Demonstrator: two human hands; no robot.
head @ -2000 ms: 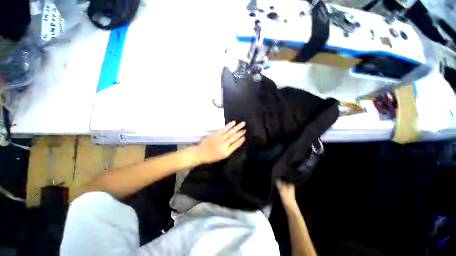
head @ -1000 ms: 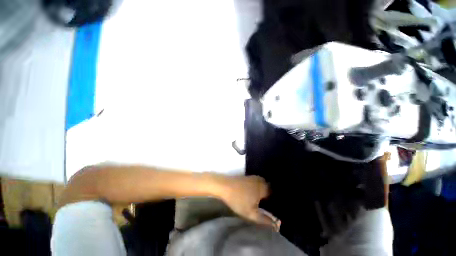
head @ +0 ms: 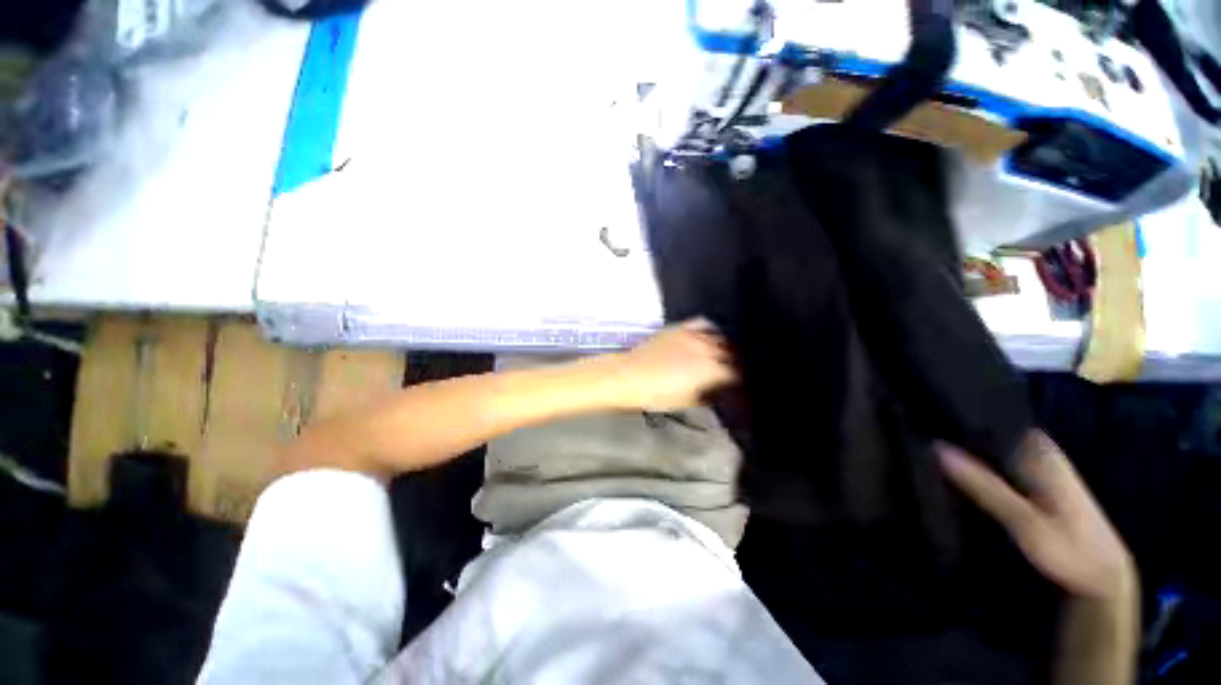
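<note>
A large black garment piece [head: 830, 335] lies under the needle area of the white sewing machine [head: 998, 80] and hangs over the table's front edge. My left hand [head: 690, 364] is at the garment's left edge by the table edge, its fingers closed on the cloth. My right hand [head: 1051, 515] is blurred at the garment's lower right, thumb apart, with its other fingers partly hidden by the cloth. The presser foot area [head: 723, 158] is at the garment's top left corner; the needle itself is too small to tell.
Blue tape [head: 316, 107] is on the white table [head: 469, 174] at left. Clear plastic [head: 87, 107] lies far left. Red-handled scissors [head: 1067, 272] and small snips [head: 988, 277] lie at right beside a tan strip [head: 1114, 301]. A black strip [head: 916, 67] hangs over the machine arm.
The view has swung back from close over the machine head. The garment now hangs farther right. My right hand, not discernible one second ago, is now at its lower right.
</note>
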